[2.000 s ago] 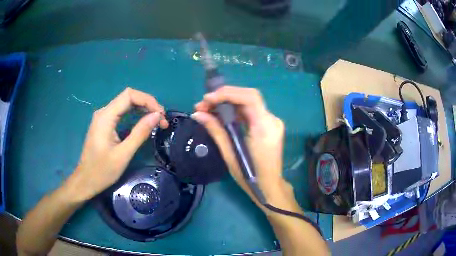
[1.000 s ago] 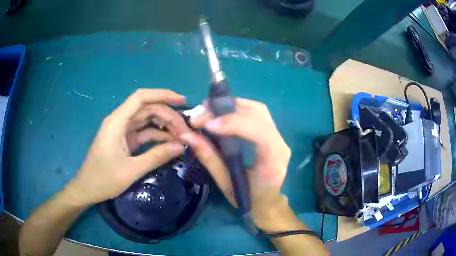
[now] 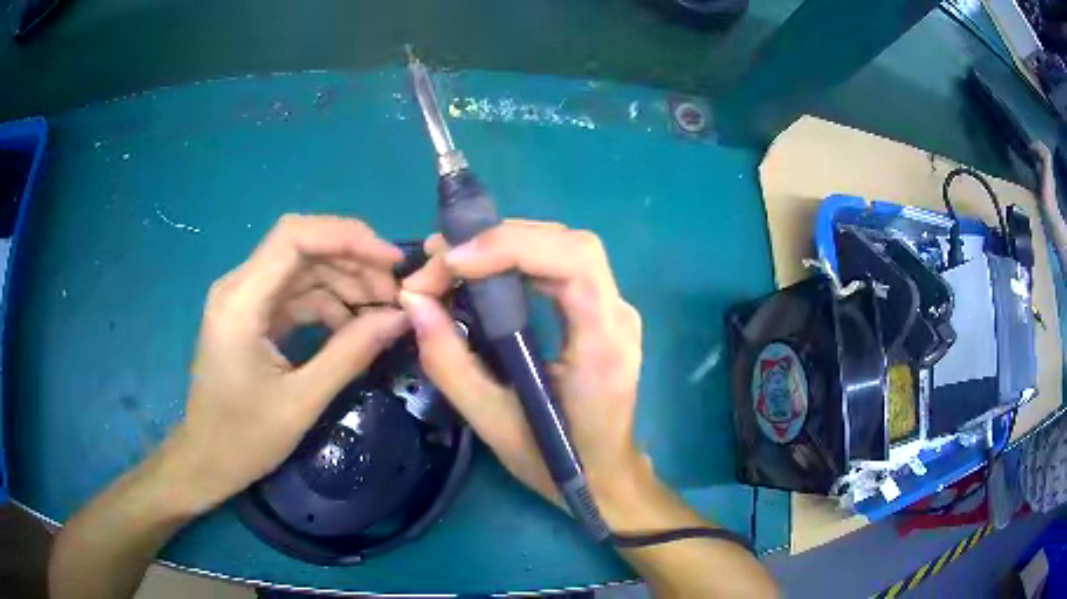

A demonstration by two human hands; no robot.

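My right hand (image 3: pixel 573 339) holds the soldering iron (image 3: pixel 497 298) across its palm, bare metal tip pointing up and away over the bench. Its thumb and index fingertips meet the fingertips of my left hand (image 3: pixel 281 339) above the headphones. What is pinched there is too small to tell. A black ear cup housing (image 3: pixel 351 468) with a ring of small holes in its centre lies below my hands. Another black part shows between and behind my fingers, mostly hidden, so I cannot tell its shape.
At right, a black fume extractor fan (image 3: pixel 778 396) stands beside a blue tray (image 3: pixel 828 222) with a yellow sponge (image 3: pixel 900 400), on cardboard (image 3: pixel 796 176). A blue tray (image 3: pixel 29 176) is at the left edge. A person's hand (image 3: pixel 1045 164) shows at far right.
My fingertips have come together over the headphones. The flat black plate with a pale centre dot, visible two seconds ago, is now mostly hidden. The iron's tip has swung left.
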